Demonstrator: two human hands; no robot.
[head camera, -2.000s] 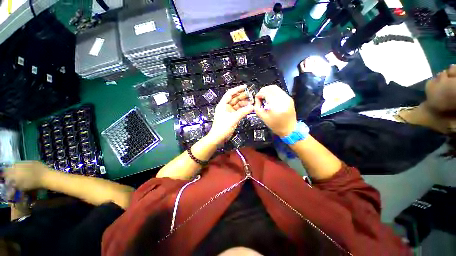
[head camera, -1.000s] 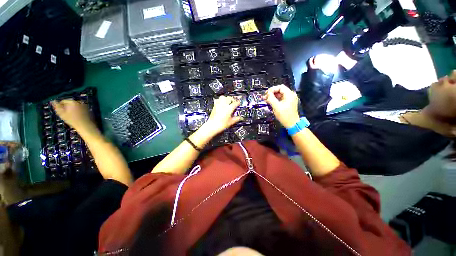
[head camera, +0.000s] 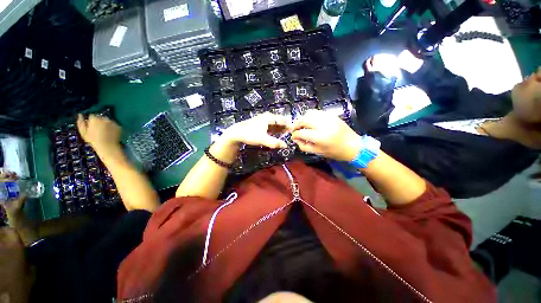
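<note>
The black component tray (head camera: 329, 65) lies in front of me, with small modules in many of its pockets. One module (head camera: 253, 96) sits rotated in its pocket. My left hand (head camera: 258, 130), with a dark beaded bracelet at the wrist, is over the tray's near half with its fingers curved. My right hand (head camera: 325, 135), with a blue band at the wrist, meets it there with bent fingers. The fingertips of both hands come together. Anything small between them is hidden or too blurred to make out.
Grey lidded trays (head camera: 181, 29) stand stacked behind left. A clear tray (head camera: 194, 112) and a fine-pitch tray (head camera: 160, 142) lie left of the black tray. A neighbour's hand (head camera: 101, 133) is over another black tray (head camera: 83, 171). Another person's dark sleeve (head camera: 376, 97) is close at right.
One second ago my hands were apart over the tray. Now their fingertips meet over its near half. The neighbour's hand at left has moved slightly right and down.
</note>
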